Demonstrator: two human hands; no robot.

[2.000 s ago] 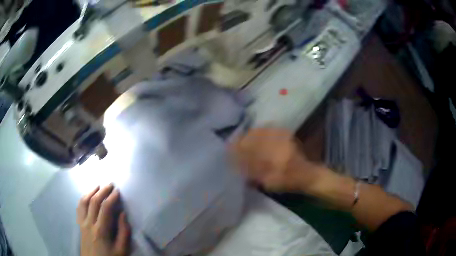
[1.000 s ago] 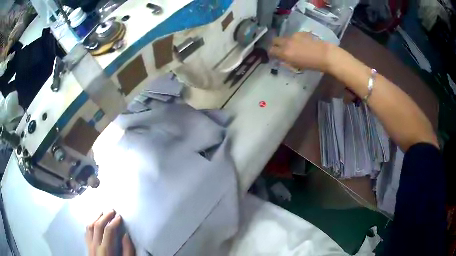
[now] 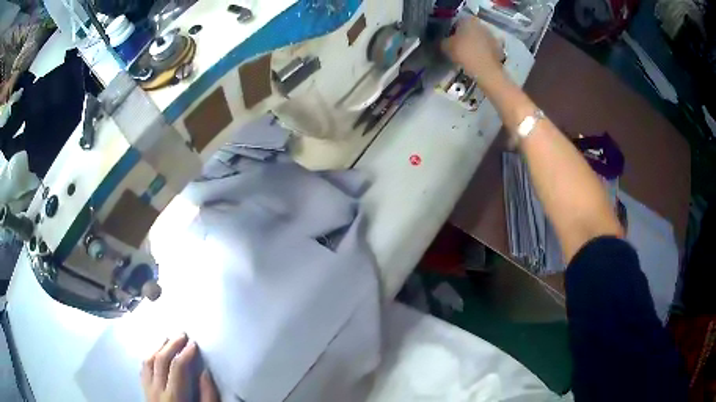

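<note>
The light grey garment panel (image 3: 290, 290) lies bunched and folded on the white machine table, partly over the white cloth at the bottom. My left hand (image 3: 174, 370) rests on its lower left part with the fingers together, cut off by the bottom edge. The sewing machine (image 3: 177, 157), cream with a blue stripe, stands at the left; its needle area is in bright glare. My right hand (image 3: 473, 49) is stretched out to the back of the table, by the machine's right end. Its fingertips are blurred against dark things, so whether it holds something is unclear.
A pile of grey cut strips (image 3: 527, 212) lies on the brown side board (image 3: 565, 94) at the right, with a purple item (image 3: 600, 155) behind it. Dark scissor-like tools (image 3: 392, 96) lie by the machine. A small metal part (image 3: 458, 90) lies near my right hand.
My right hand has moved from the panel to the table's back. Since a second ago it has shifted slightly up and right, uncovering the small metal part. My left hand has stayed on the panel.
</note>
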